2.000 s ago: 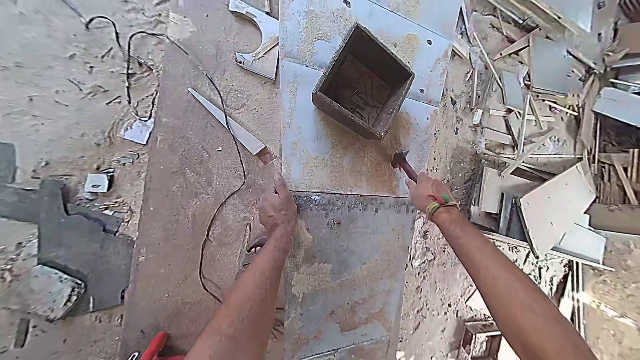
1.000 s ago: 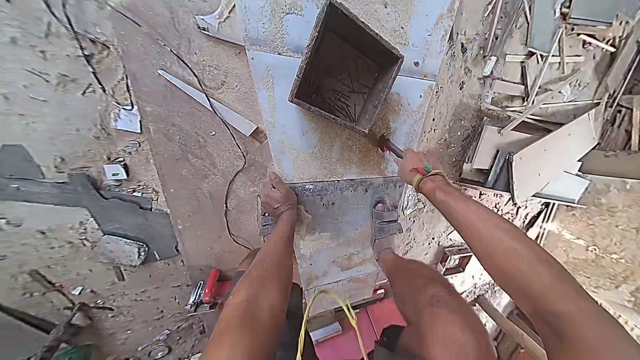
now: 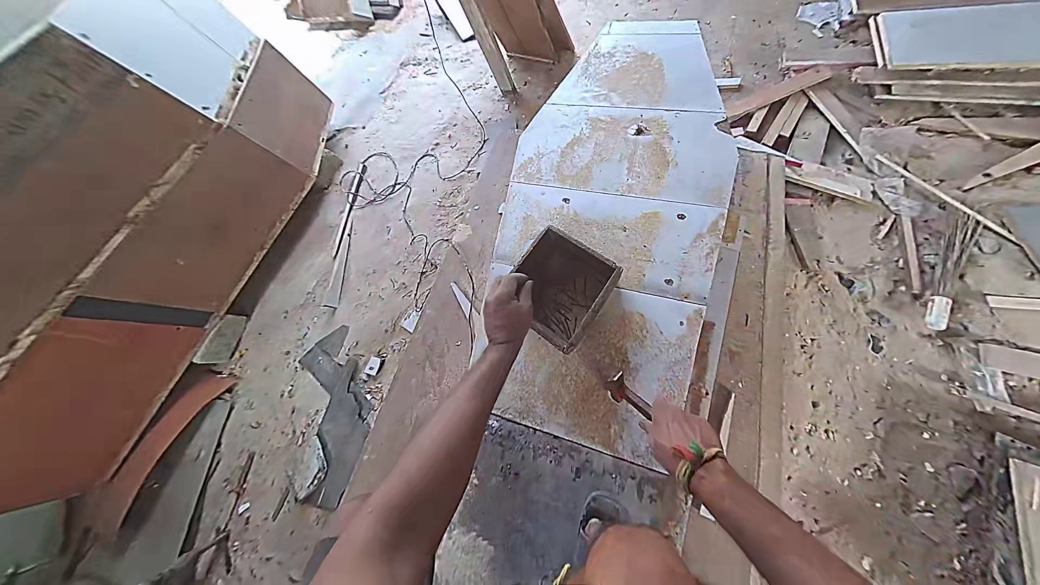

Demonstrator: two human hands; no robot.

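A square wooden box [image 3: 603, 302] holding several loose nails stands on the white laminated panels [image 3: 634, 179], which are dusted with sawdust. My left hand [image 3: 509, 309] grips the box's near left edge. Below and to the right of the box, my right hand [image 3: 678, 435] is closed around the handle of a hammer [image 3: 630, 396], its head close over the panel. A colourful cord bracelet circles my right wrist. The blade of a handsaw [image 3: 461, 299] shows beside my left hand; the rest of it is hidden.
Large brown boards [image 3: 154, 219] lean at the left. A black cable [image 3: 406, 195] runs over the dusty ground. Wood offcuts [image 3: 812, 130] and stacked boards [image 3: 959, 41] lie at the right. My foot [image 3: 600, 520] is on the grey near panel.
My left hand has moved from the near panel edge to the box and taken hold of its edge. The hammer remains in my right hand. The view has tilted up and turned.
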